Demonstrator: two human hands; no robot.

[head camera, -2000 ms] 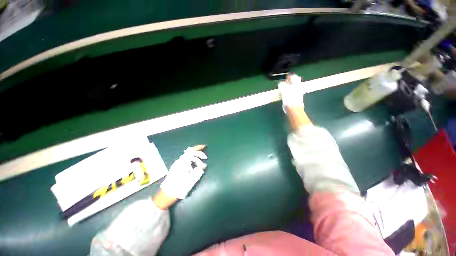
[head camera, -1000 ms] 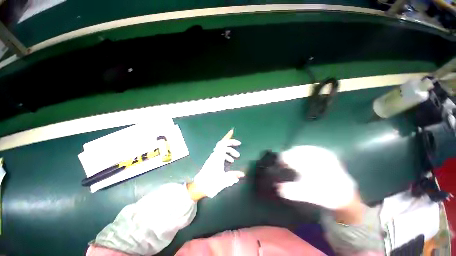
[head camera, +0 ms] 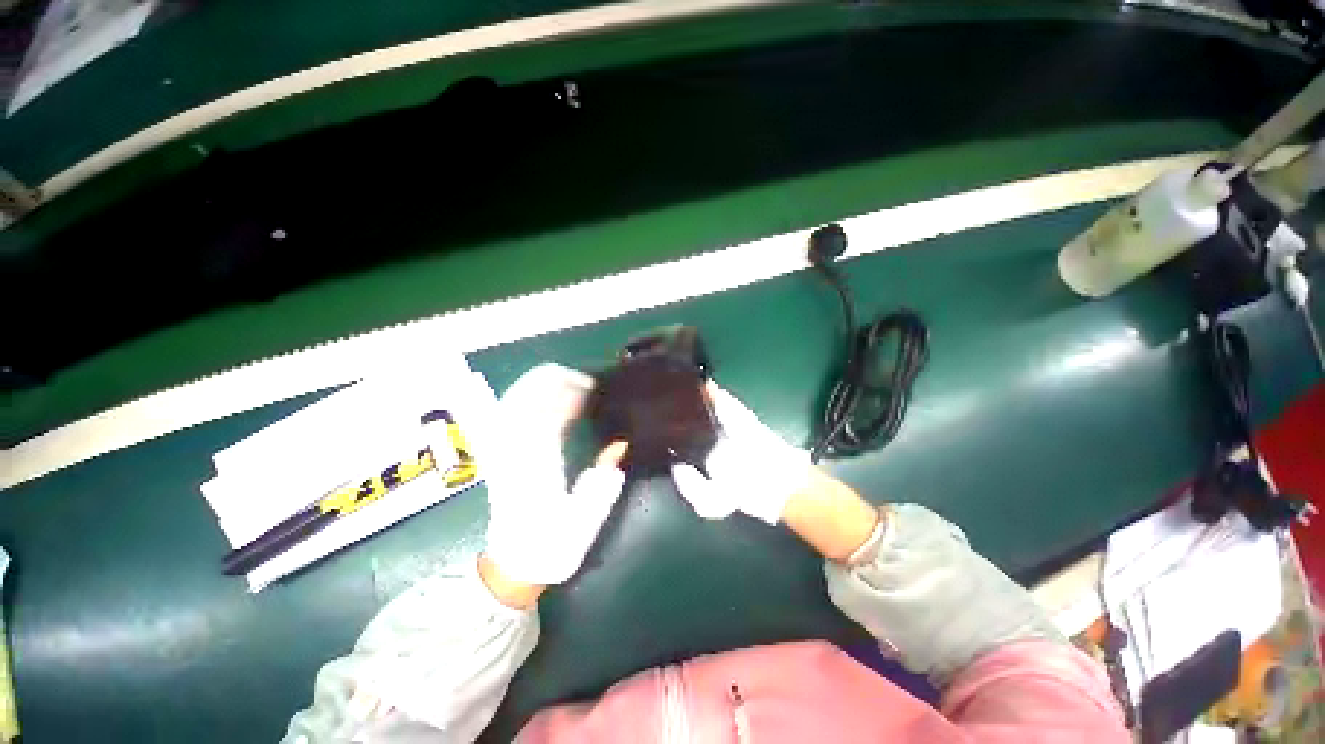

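Note:
A black socket block (head camera: 657,409) is held between my two gloved hands above the green bench top; it is slightly blurred. My left hand (head camera: 545,472) grips its left side, with bare fingertips showing. My right hand (head camera: 744,458) grips its right side. A black power cord (head camera: 878,381) lies coiled on the bench to the right of my right hand. Its round black plug (head camera: 827,243) rests on the pale rail (head camera: 625,295).
White sheets (head camera: 320,451) lie at left with a yellow-black tool (head camera: 371,490) on them. A squeeze bottle (head camera: 1141,236) stands tilted in view at right, beside another black corded device (head camera: 1232,255). White papers (head camera: 1184,581) and a dark flat object (head camera: 1194,683) lie lower right. Black items fill the channel beyond the rail.
My right hand has brought the block from the channel side to in front of me. My left hand has moved onto the block. The coiled cord now lies on the bench.

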